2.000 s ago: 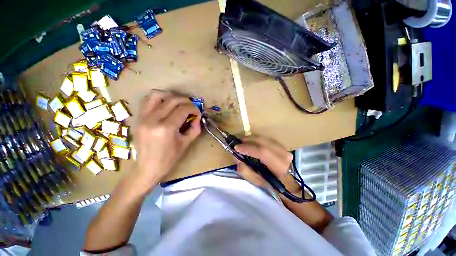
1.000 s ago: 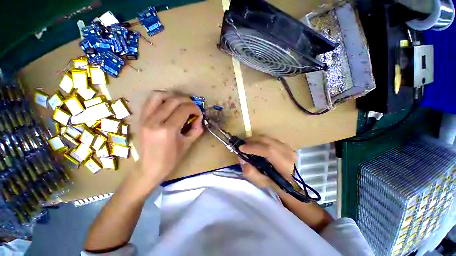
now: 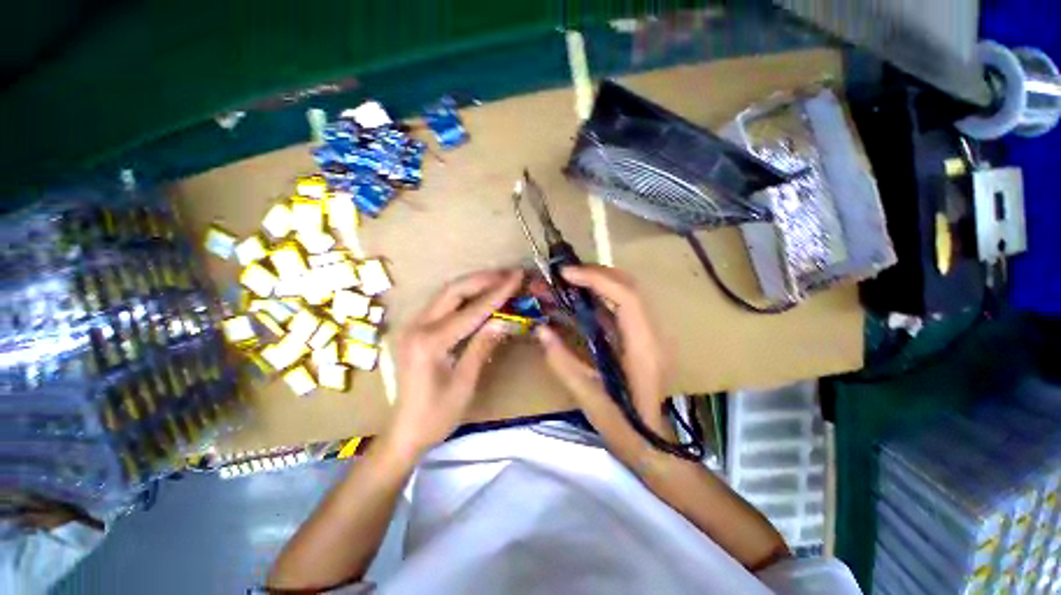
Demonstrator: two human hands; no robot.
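My left hand (image 3: 448,355) holds a yellow-edged battery cell (image 3: 512,317) between its fingers. A small blue circuit board (image 3: 529,307) is at the cell, between both hands; whether they are joined cannot be told. My right hand (image 3: 617,337) holds the black soldering iron (image 3: 591,331), its metal shafts pointing up and away from the cell. The right fingertips are close to the board; whether they touch it is unclear. A pile of battery cells (image 3: 305,279) lies left of my hands. A pile of blue boards (image 3: 370,160) lies behind it.
A black fan (image 3: 663,163) and a grey scrap box (image 3: 867,186) stand at the back right. The black soldering station (image 3: 925,221) and wire spool (image 3: 1024,91) are far right. Clear blister trays (image 3: 128,337) are at the left. Stacked trays (image 3: 977,500) stand lower right.
The view has shifted. The iron's tip has moved off the cell and now points up. My right hand has come up beside my left hand, and the cell and board are now between them.
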